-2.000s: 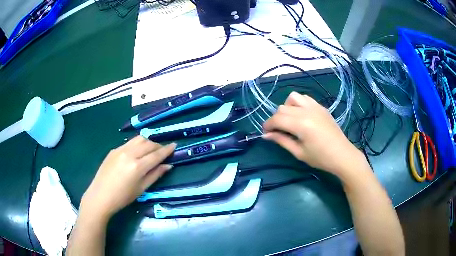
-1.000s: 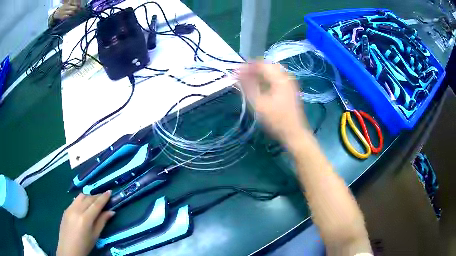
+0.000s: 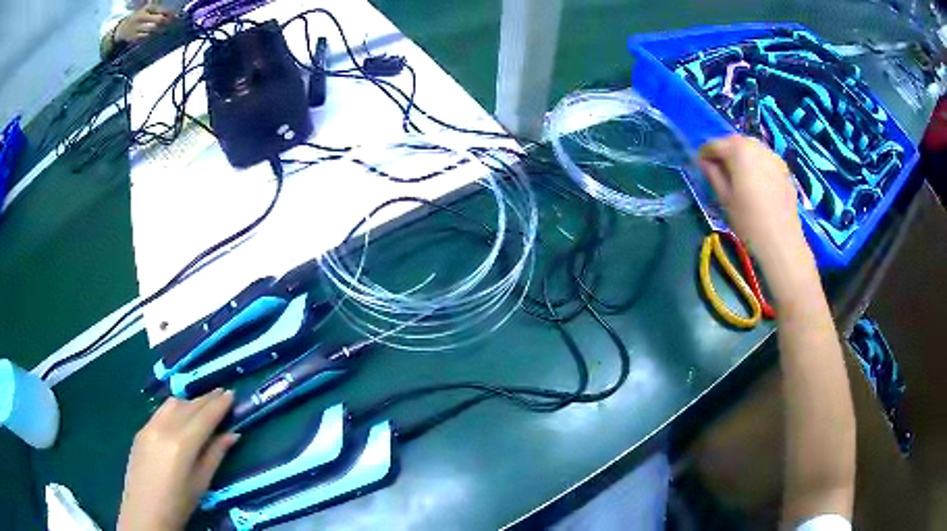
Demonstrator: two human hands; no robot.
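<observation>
Several black and light-blue 3D printing pens lie in a row at lower left. The middle pen (image 3: 286, 386) has its small display facing up, and a clear filament strand runs from its rear end to loose coils (image 3: 436, 322). My left hand (image 3: 177, 456) holds this pen by its front end, the tip hidden by the fingers. My right hand (image 3: 753, 187) is over the near-left wall of the blue parts bin (image 3: 820, 241), above the scissors (image 3: 727, 280) and beside a second filament coil (image 3: 582, 171). Its fingers are bent; whether they hold anything cannot be told.
A black box (image 3: 254, 93) with cables sits on the white board (image 3: 208, 207). Black cables (image 3: 582, 353) tangle mid-bench. A grey post (image 3: 528, 67) stands behind. A pale cylinder (image 3: 26, 404) and white cloth (image 3: 68, 510) are at left. Another person's hand (image 3: 140, 26) shows at top left.
The view has turned right. My right hand has left the middle pen's rear end and moved right, past the post, to the blue bin. My left hand stays at the middle pen.
</observation>
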